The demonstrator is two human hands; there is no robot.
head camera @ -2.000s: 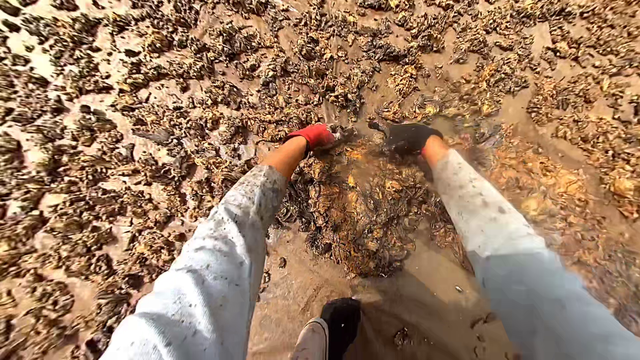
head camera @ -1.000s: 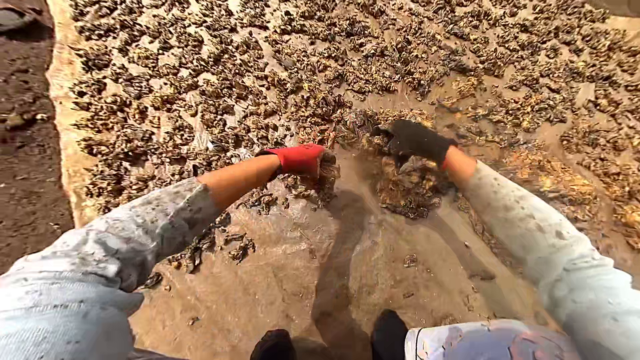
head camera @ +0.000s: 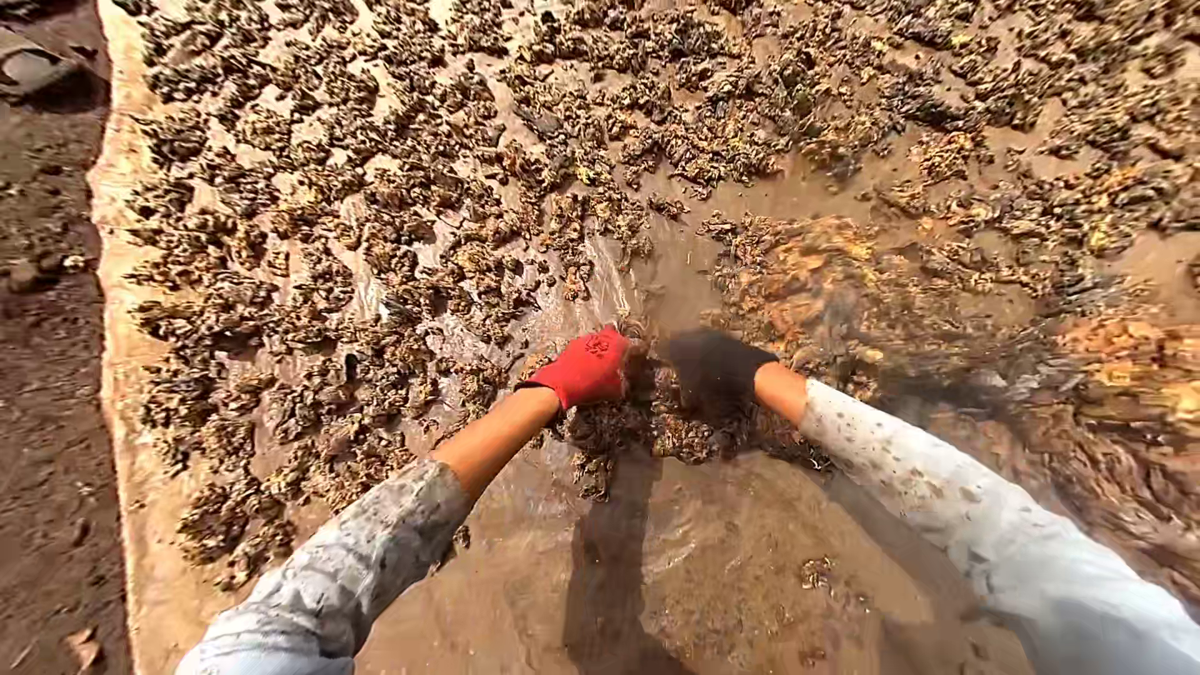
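Observation:
My left hand [head camera: 592,367], in a red glove with dark parts, is at the middle of the head view, its fingers curled at clumps of brown, wrinkled plant-like material [head camera: 600,441]. Close to its right, my right hand [head camera: 714,371] wears a black glove and is blurred, over the same material. The fingertips of both hands are hidden, so I cannot tell whether either grips a clump. Grey, mud-spotted sleeves cover both forearms. Darker clumps lie just below the hands, and an orange-brown patch [head camera: 816,272] spreads up and to the right.
A wet, muddy sheet [head camera: 525,581] lies under the clumps, which are scattered across its upper and left parts. Its pale edge [head camera: 122,375] runs down the left side, beside dark bare soil [head camera: 47,394]. A dark object [head camera: 33,70] rests on the soil at the upper left.
The two gloved hands are closer together than one second ago. The feet seen in the earlier frames are out of view. The view has shifted.

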